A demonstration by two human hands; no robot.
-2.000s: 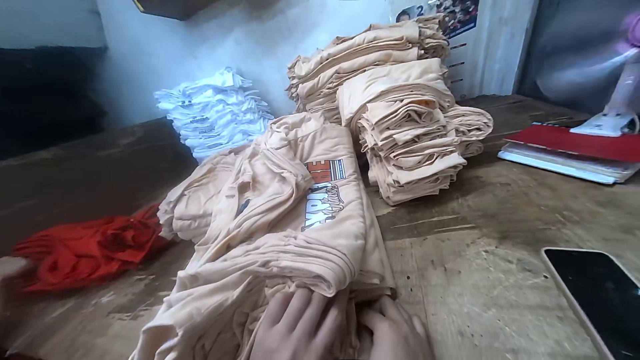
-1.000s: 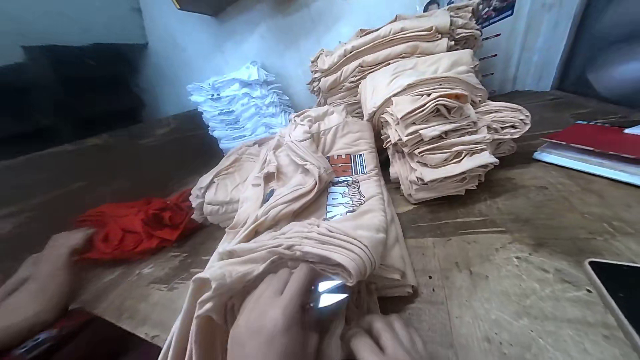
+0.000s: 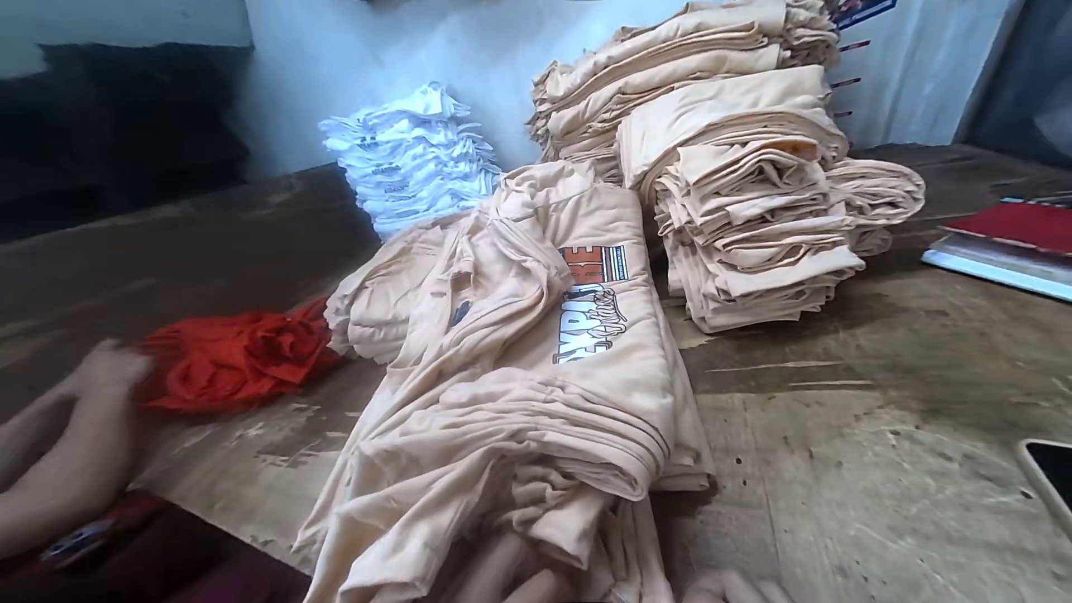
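Note:
Peach cotton shirts (image 3: 519,419) lie in a long layered heap down the middle of the table, with a printed design (image 3: 595,306) on the folded one. At the bottom edge, my left hand (image 3: 511,574) is among the loose folds at the near end; cloth and the frame edge hide most of it. My right hand (image 3: 729,588) is just right of the hanging cloth, only its curled fingers showing. Whether either hand grips anything cannot be seen. Another person's hand (image 3: 113,368) touches a crumpled red cloth (image 3: 243,356) on the left.
Tall stacks of folded peach shirts (image 3: 754,226) stand behind at right, and a pile of white garments (image 3: 410,159) stands by the wall. A red-covered book or folder (image 3: 1017,226) and a phone (image 3: 1051,481) lie at right. The other person's forearm (image 3: 75,469) reaches in from the left.
The view has shifted right to left across the table's things, which now sit further right. The other person's hand shows more than at first. A shiny metal thing seen by my hands one second ago is out of sight.

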